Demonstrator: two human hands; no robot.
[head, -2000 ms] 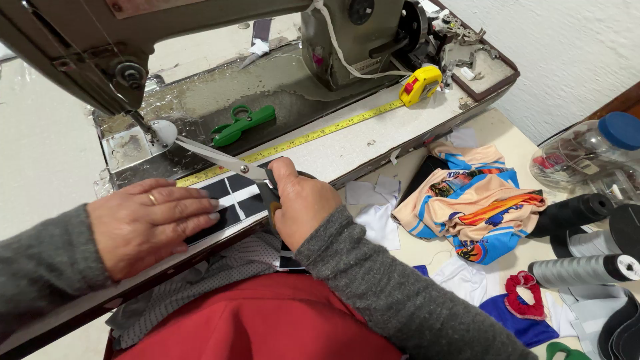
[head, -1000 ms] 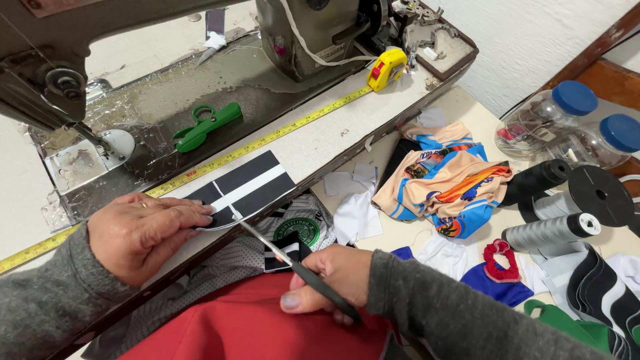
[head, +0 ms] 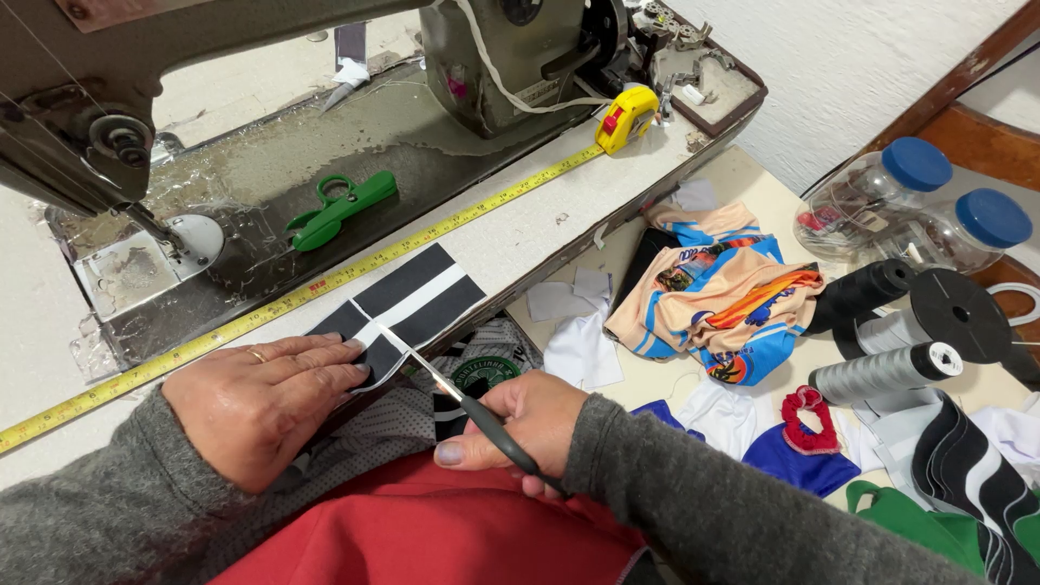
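My left hand lies flat, fingers together, pressing the near-left end of a black fabric piece with white stripes onto the white table edge. In my right hand is a pair of scissors with dark handles; their blades reach the striped fabric just right of my left fingertips, along a line across it. Beyond the fabric runs an extended yellow tape measure, its yellow case at the far right end. Green thread snips rest on the sewing machine bed behind the tape.
The sewing machine stands behind. Right of the table edge lie a crumpled printed cloth, thread spools, a red scrunchie and lidded plastic jars. Red fabric covers the near area.
Two seconds ago the scissors pointed left over the fabric; my right hand has since come down nearer the red cloth. Since one second ago, both hands have barely moved against the fabric.
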